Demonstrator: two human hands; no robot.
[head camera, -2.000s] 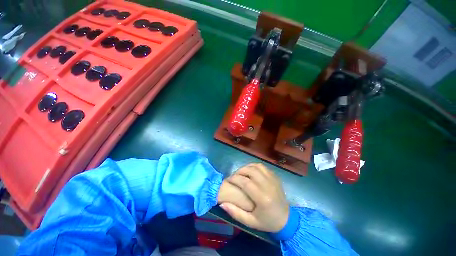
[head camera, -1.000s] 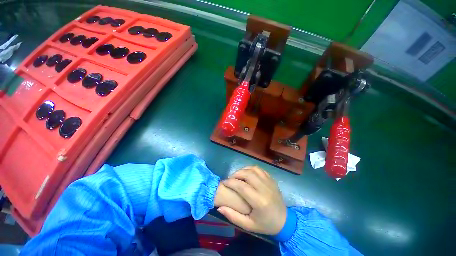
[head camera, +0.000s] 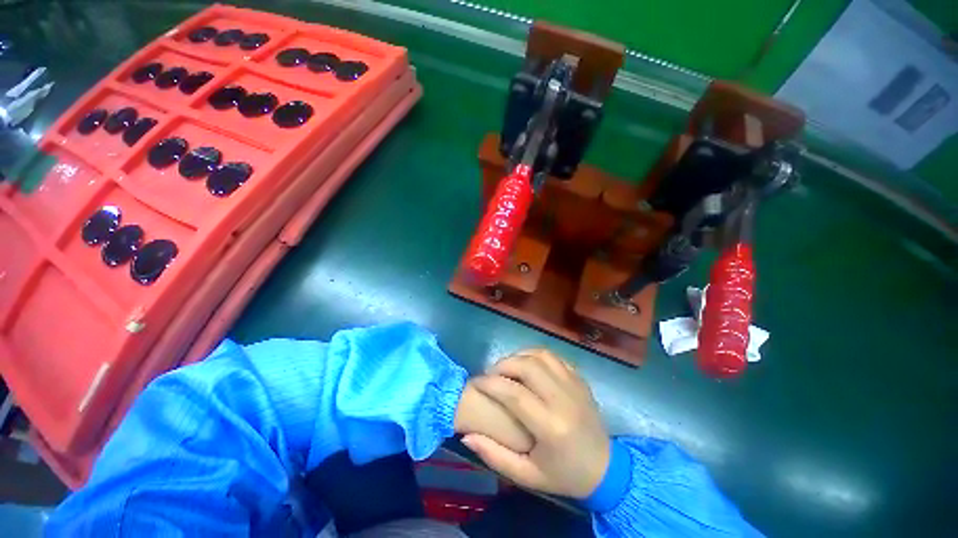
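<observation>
My right hand (head camera: 557, 426) lies folded over my left hand (head camera: 492, 417) at the front edge of the bench. Most of my left hand is hidden under it, fingers included. No part shows in either hand. The reddish-brown clamp fixture (head camera: 562, 315) stands beyond my hands. Its left red handle (head camera: 501, 223) and right red handle (head camera: 728, 311) both point down towards me, and neither is touched.
Stacked orange-red trays (head camera: 215, 226) stand at the left, with glossy black discs (head camera: 200, 162) in threes in several pockets. White crumpled tissue (head camera: 682, 335) lies behind the right handle. A printed white sheet (head camera: 877, 84) is on the green panel (head camera: 693, 32).
The view shifts slightly, moving the trays and fixture a little in the picture. My hands stay folded in the same way.
</observation>
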